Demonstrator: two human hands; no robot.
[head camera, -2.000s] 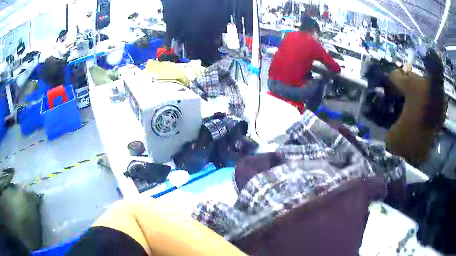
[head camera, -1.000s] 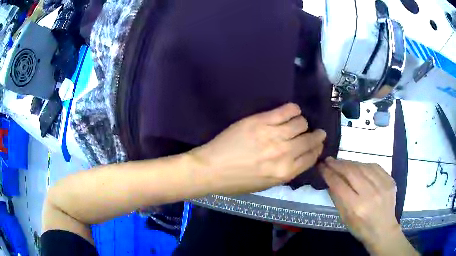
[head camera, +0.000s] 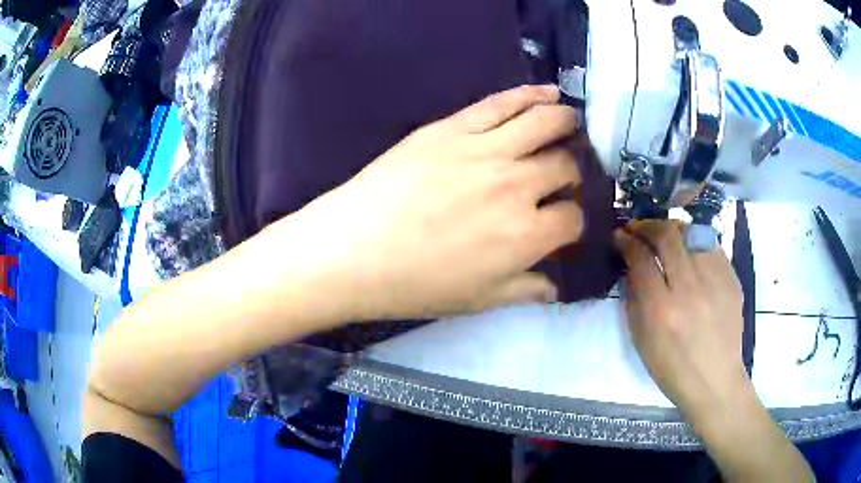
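Note:
The dark purple lining (head camera: 378, 85) lies left of the needle, with the fuzzy plaid shell (head camera: 194, 203) along its left side. My left hand (head camera: 472, 203) lies on the lining, fingers pointing right; its fingertips are bent onto the cloth near a small light spot. My right hand (head camera: 684, 302) has thumb and fingertips together at the lining's right edge, beside the presser foot (head camera: 631, 193) of the white sewing machine (head camera: 651, 85). The edge between the right fingertips is mostly hidden.
Right of the needle lie a dark fabric strip (head camera: 744, 283), scissors (head camera: 840, 245) and thread ends (head camera: 819, 340). A ruler strip (head camera: 529, 415) follows the curved front edge. A grey box with a fan grille (head camera: 49, 141) stands left; blue bins (head camera: 212, 434) are below.
The lining's edge has moved up to the presser foot. My right hand has moved up beside the needle. My left hand has moved up and apart from the right one.

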